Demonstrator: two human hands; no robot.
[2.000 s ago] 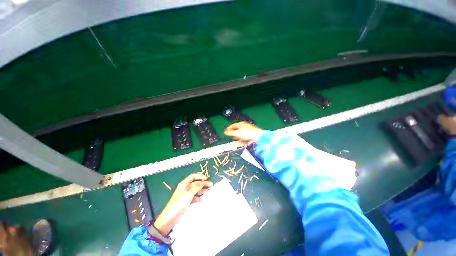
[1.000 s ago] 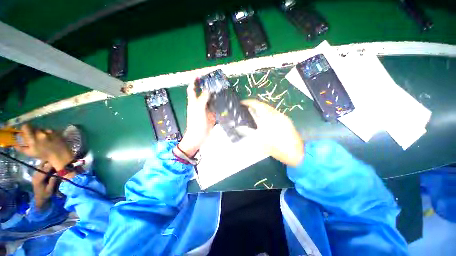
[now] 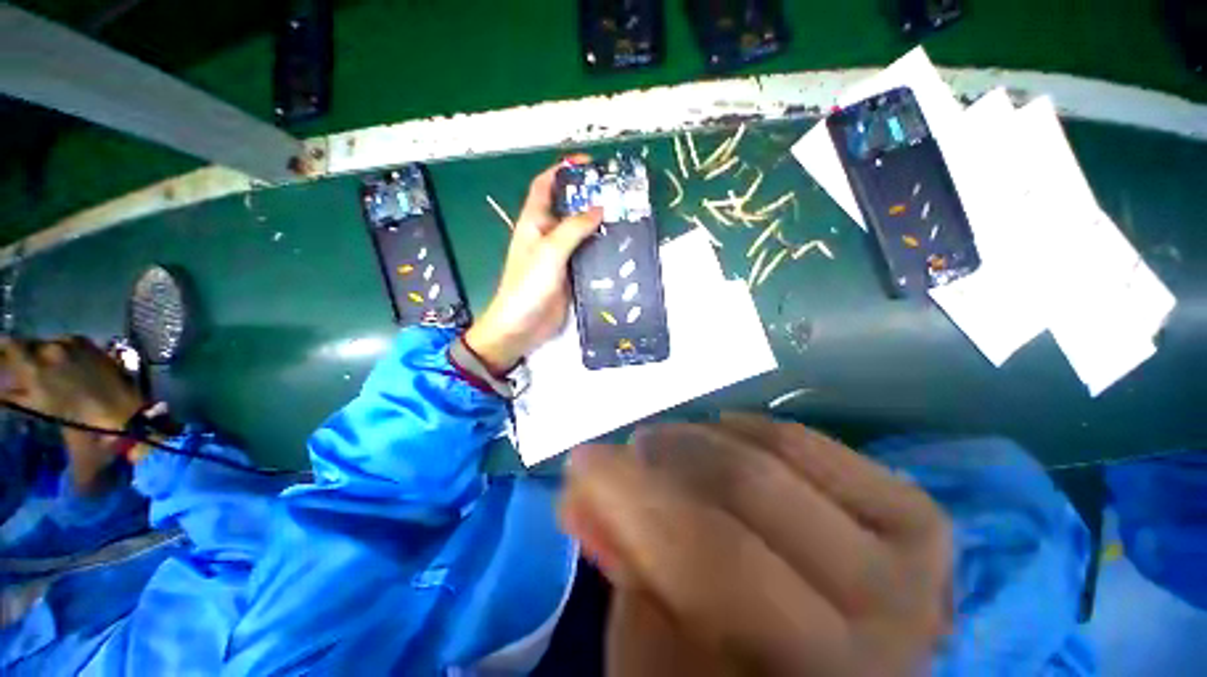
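My left hand (image 3: 536,271) holds a black phone mid-frame assembly (image 3: 620,278) by its left edge, thumb over the circuit board end, which points away from me. Orange and white marks show on its lower part. White paper (image 3: 721,324) lies under it on the bench. My right hand (image 3: 761,529) is raised close to the camera, large and blurred, fingers bent together. Whether it holds something small cannot be told. One phone unit (image 3: 413,251) lies at the left and another (image 3: 913,199) lies on paper at the right.
Tan strips (image 3: 755,212) lie scattered beyond the paper. A pale rail (image 3: 503,130) with a slanting post (image 3: 146,113) borders the conveyor, which carries several phones. White sheets (image 3: 1059,238) fan out at the right. A neighbour's hands (image 3: 73,390) and a round mesh-like disc (image 3: 158,314) are at the left.
The held phone is now upright in my left hand alone over the paper. My right hand has left it and moved toward the camera. The view has shifted down toward the bench.
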